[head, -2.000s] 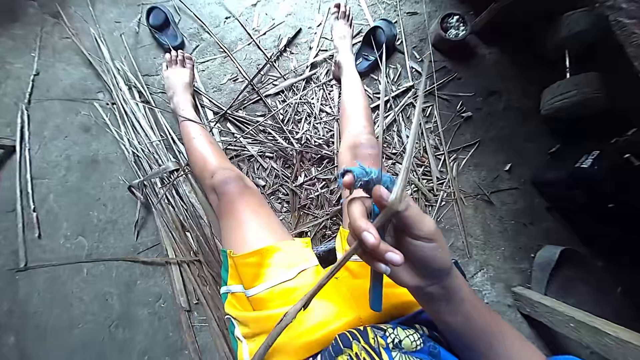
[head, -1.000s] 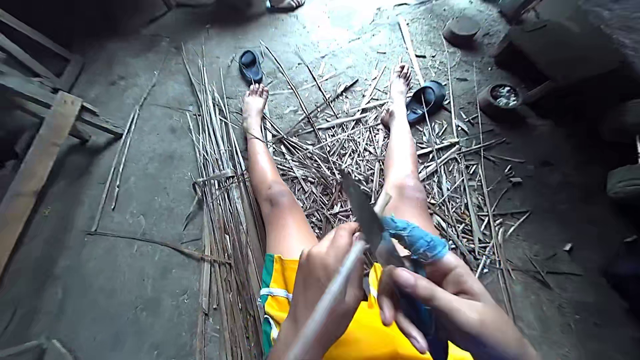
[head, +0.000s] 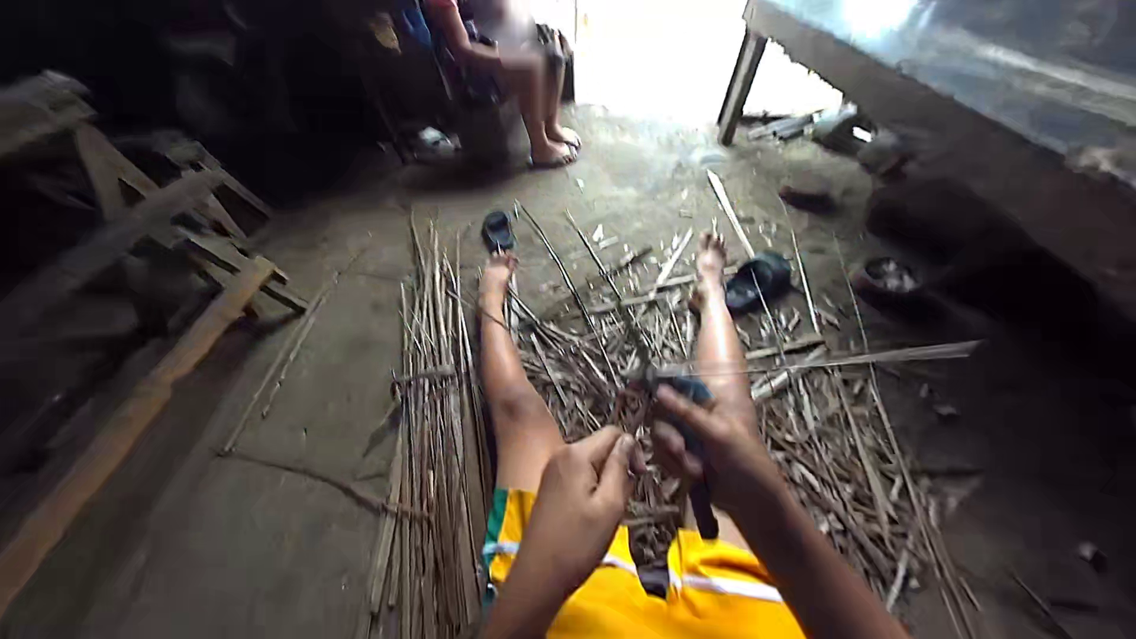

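Observation:
My right hand (head: pixel 710 439) is closed on the dark handle of a knife (head: pixel 701 506), with blue cloth (head: pixel 688 390) by its fingers. Motion blurs the blade, which seems to point up and away. My left hand (head: pixel 590 493), just left of the right one, has its fingers pinched together; what lies between them is too blurred to tell. A pale strip (head: pixel 879 357) runs from near the knife out to the right. Between and beside my outstretched legs lie many shavings and split sticks (head: pixel 825 453). A bundle of long thin sticks (head: pixel 435 426) lies beside my left leg.
Black sandals (head: pixel 499 231) lie near my feet. A small bowl (head: pixel 890 277) stands at the right. Wooden framework and a long plank (head: pixel 169 373) are at the left. A table (head: pixel 967 98) stands at the upper right. Another person (head: pixel 524 80) sits at the top, feet on the floor.
The view has tilted up toward the room. My left hand, out of view two seconds ago, has come beside my right hand. The knife blade, plain one second ago, is now blurred.

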